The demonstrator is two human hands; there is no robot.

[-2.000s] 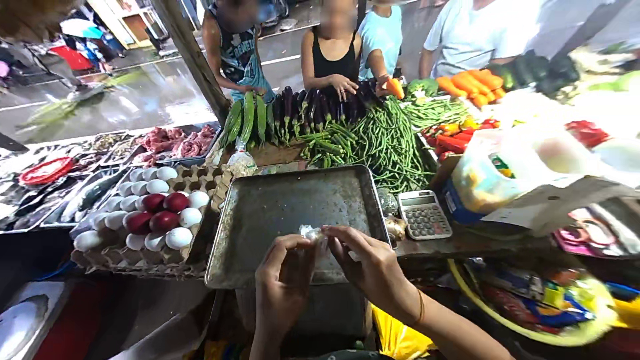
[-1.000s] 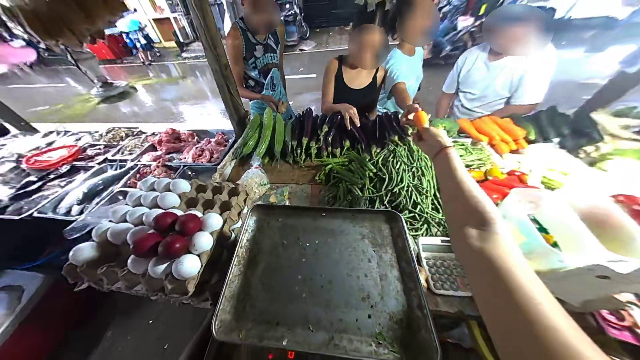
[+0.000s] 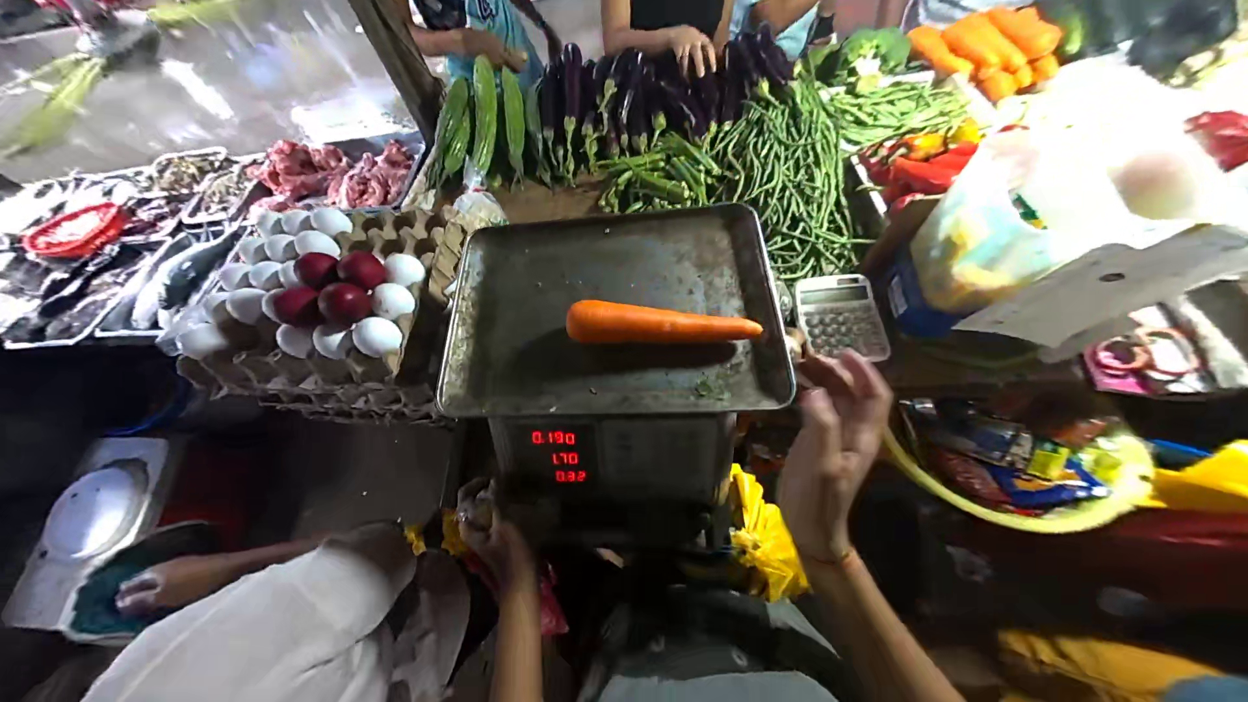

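Observation:
An orange carrot [image 3: 663, 323] lies sideways on the metal tray [image 3: 526, 380] of a digital scale, whose red digits are lit on the dark body [image 3: 619, 463]. Just right of the tray's front corner is my right hand [image 3: 837, 453], raised, fingers apart and holding nothing. My left hand [image 3: 492, 531] is low, left of the scale body, with its fingers curled; shadow hides whether anything is in it. Close to the tray's right rim lies a calculator [image 3: 840, 317].
White and dark red eggs in cardboard trays [image 3: 380, 375] stand left. Eggplants [image 3: 634, 97], long green beans [image 3: 795, 175] and several carrots [image 3: 990, 49] lie behind. A plastic basket [image 3: 1033, 522] is at right. Another person's hand [image 3: 161, 585] is at lower left; other people stand behind the vegetables.
One second ago my right hand reached out to a carrot near a person's hand; now it is back beside the tray. A carrot lies on the tray, which was bare then. The view has tilted down.

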